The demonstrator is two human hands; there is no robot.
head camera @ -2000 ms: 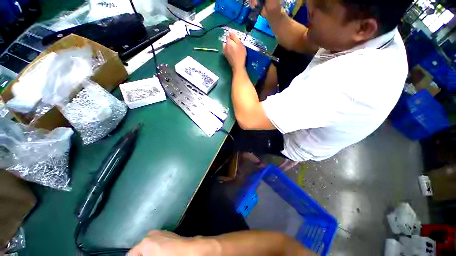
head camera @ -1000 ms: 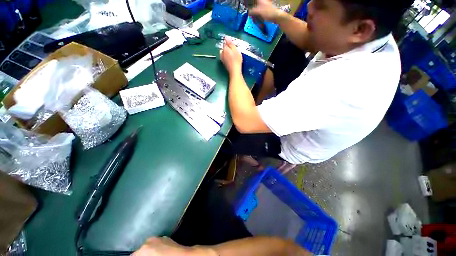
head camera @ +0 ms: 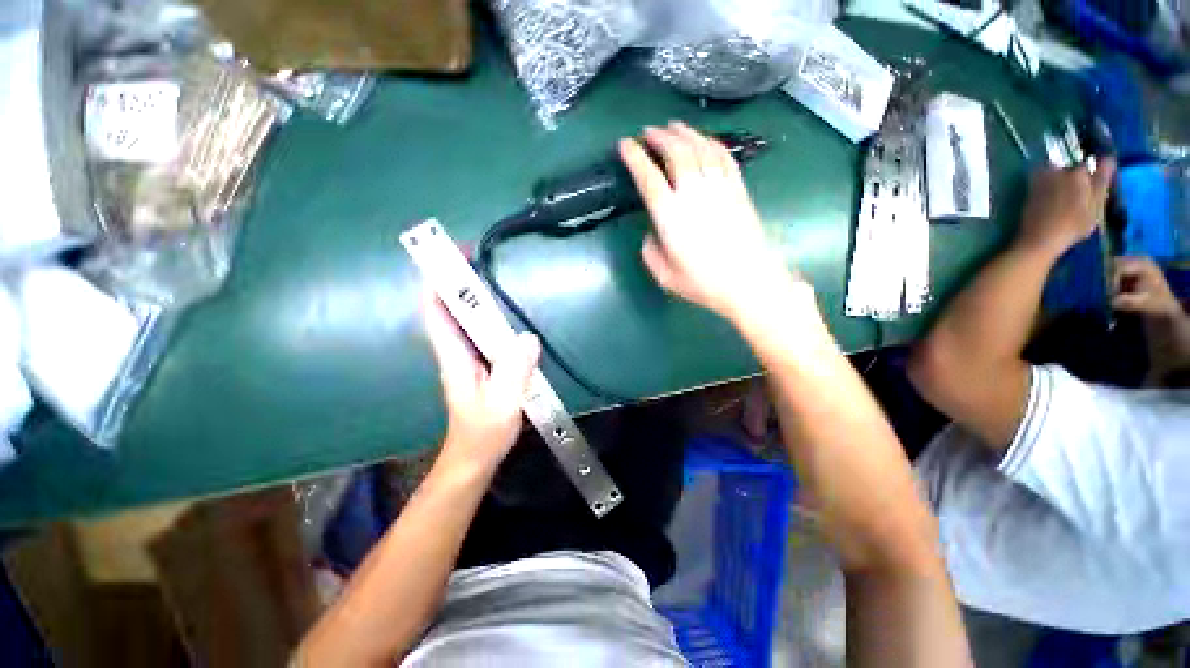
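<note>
My left hand (head camera: 483, 385) holds a long silver metal strip (head camera: 564, 437) near its middle. The strip has holes and cut-outs and lies diagonally over the bench's near edge; no blue part shows on it. My right hand (head camera: 698, 209) is over the black electric screwdriver (head camera: 581, 198), with its fingers on the body. The screwdriver lies on the green bench, its tip pointing right. Whether the fingers are closed around it is hard to tell. Its black cord loops down to the bench edge.
Loose metal strips (head camera: 891, 235) lie at right between two white screw boxes (head camera: 959, 157). Bags of hardware (head camera: 561, 52) and a brown box (head camera: 346, 33) are at the back. More clear bags (head camera: 183, 170) lie left. A coworker (head camera: 1057, 483) sits right; a blue crate (head camera: 750, 535) stands below the bench.
The view has swung left and down to the bench in front of me. My left hand now shows, holding a strip. A hand now lies over the screwdriver, which earlier lay untouched.
</note>
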